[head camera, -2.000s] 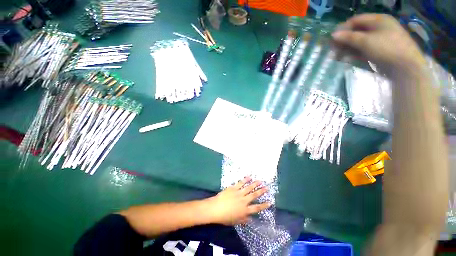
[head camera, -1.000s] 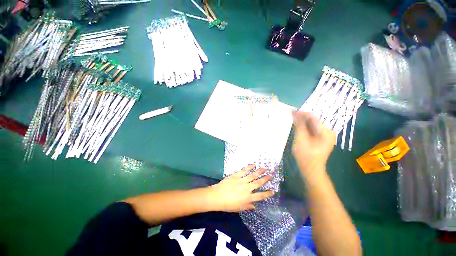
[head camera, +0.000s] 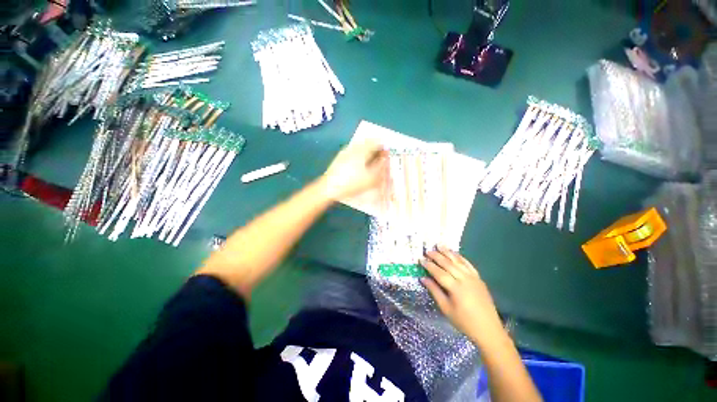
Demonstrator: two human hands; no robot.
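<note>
A strip circuit board panel lies over a white sheet and bubble wrap. A green bar crosses its near end, and a paler bar shows at the far end. My left hand is blurred at the panel's far left corner; its fingertips are bent, and their grip is unclear. My right hand lies palm down with fingers apart, fingertips on the right end of the green bar. A fanned stack of panels lies right of the sheet.
More panel stacks lie at the left and back. A whitish stick lies left of the sheet. An orange tape dispenser and wrapped bundles are at right, a phone on a stand behind, a blue bin below.
My left hand has moved from the near bubble wrap to the panel's far left corner. My right hand has come down from the sheet's right side to the near end, where a green bar now shows.
</note>
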